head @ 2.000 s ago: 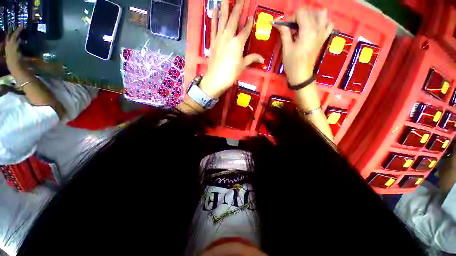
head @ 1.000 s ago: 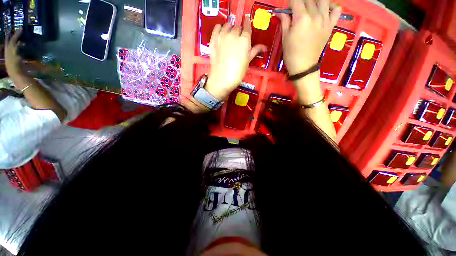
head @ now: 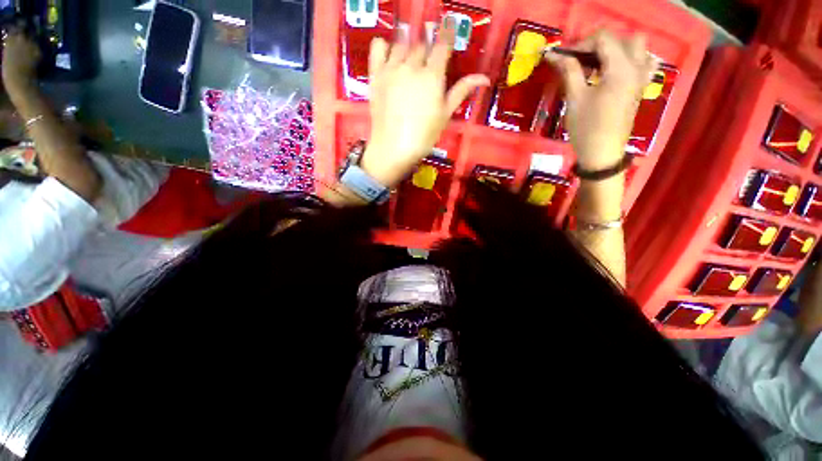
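The coral-red work tray (head: 329, 135) holds glossy red phone back covers in pockets. My left hand (head: 407, 112) lies over the upper left pockets, fingers spread, with nothing seen in it. My right hand (head: 602, 99) pinches a thin dark pen-like tool (head: 575, 57), its tip at the yellow tab (head: 525, 58) of a red cover (head: 516, 107) in the upper row. That tab looks partly lifted or bent. A cover under my left fingertips shows a pale camera area (head: 457, 30) with dots and no yellow.
A pinkish carrier sheet (head: 260, 142), a dark-screen phone (head: 169, 56) and another dark device (head: 278, 33) lie on the bench at left. A neighbouring tray (head: 735, 171) with yellow-tabbed covers is at right. Pale-clothed people sit at both sides.
My right hand and tool have moved right to another cover. The cover they were at now shows a pale camera area instead of a yellow tab. My left hand has shifted slightly.
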